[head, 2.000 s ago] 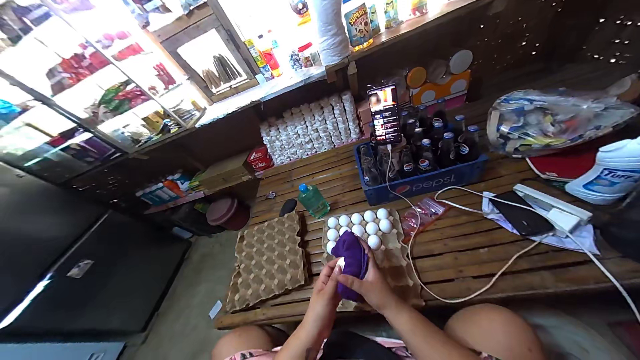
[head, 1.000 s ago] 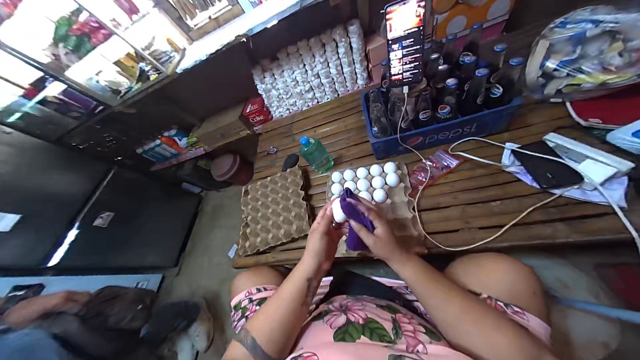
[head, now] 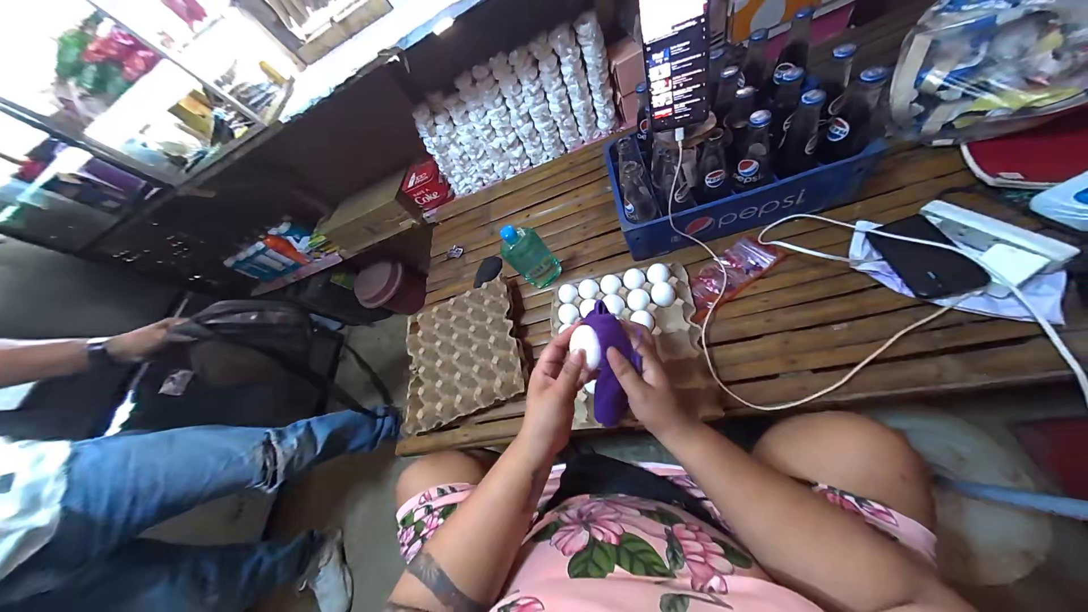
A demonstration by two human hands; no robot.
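A white egg (head: 586,346) is held between the fingers and thumb of my left hand (head: 554,379). My right hand (head: 650,382) grips a purple cloth (head: 609,378) against the egg's right side. Both hands are over the near part of a cardboard egg tray (head: 680,344), where several white eggs (head: 633,278) stand in rows at the far end; my hands hide part of it. Left of it lies a second egg tray (head: 466,353) of grey-brown cardboard with no eggs showing. Just behind the trays, a green bottle with a blue cap (head: 531,256) lies tilted.
A blue crate (head: 748,208) of glass bottles stands at the back, a phone (head: 676,64) upright before it. White cables (head: 769,406) cross the slatted table (head: 850,340) to a power strip (head: 999,229) beside a black phone (head: 918,255). At left, another person's hand (head: 144,338) holds a black bag (head: 246,340).
The person at left has come further into view, with the black bag. My hands stay over the egg tray with the egg and the purple cloth. The view has shifted closer.
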